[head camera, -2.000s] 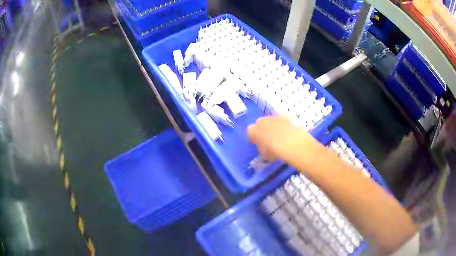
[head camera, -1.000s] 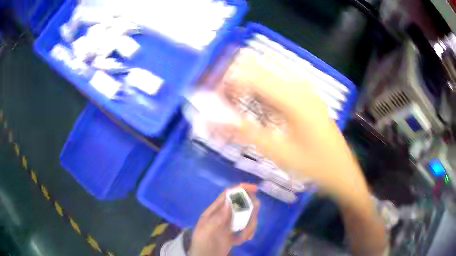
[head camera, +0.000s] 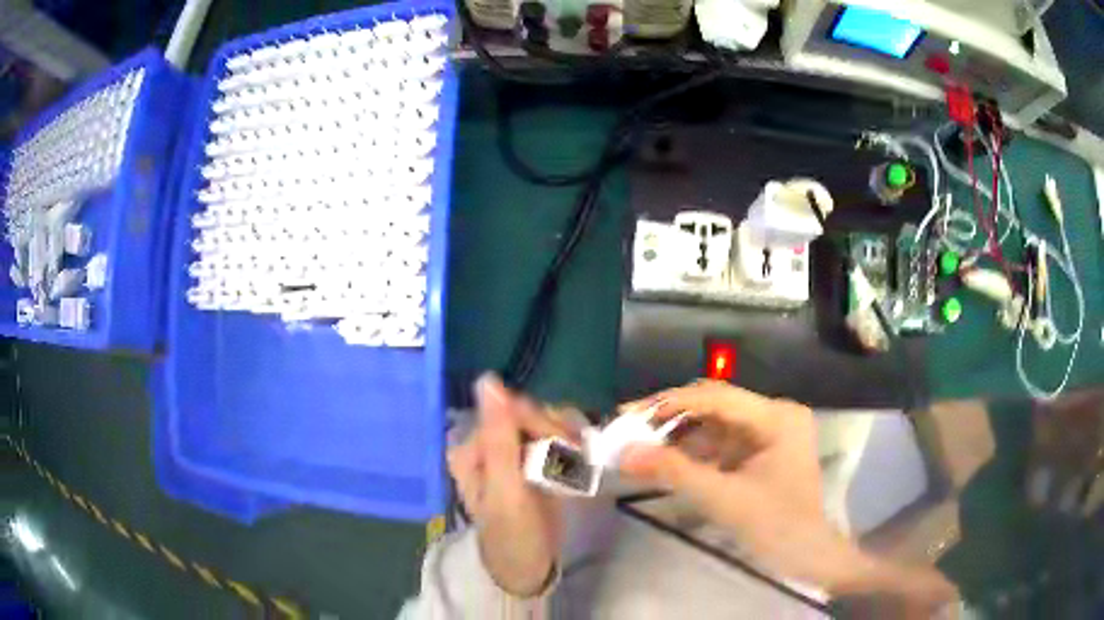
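Note:
My left hand (head camera: 506, 491) holds a white power adapter (head camera: 563, 468), its open end with dark insides facing me. My right hand (head camera: 739, 466) holds another white adapter (head camera: 632, 432) with metal pins showing. The two adapters are close together in front of the bench edge; whether they touch is unclear. A dark thin cable (head camera: 714, 551) runs below my right hand. The black fixture box (head camera: 666, 345) with a lit red light lies just beyond my hands. A white adapter (head camera: 787, 208) sits on the right part of the socket outlet (head camera: 656, 276).
A blue tray (head camera: 303, 418) with dense adapter rows stands at left. A second blue tray (head camera: 143, 242) with rows and loose adapters is farther left. Black cords (head camera: 551, 291) cross the green mat. A cream instrument (head camera: 932, 55), thin test leads (head camera: 993, 182) and white cables are at right.
The view has swung from the trays to the bench. My right hand has left the tray area and now holds an adapter beside the one in my left hand.

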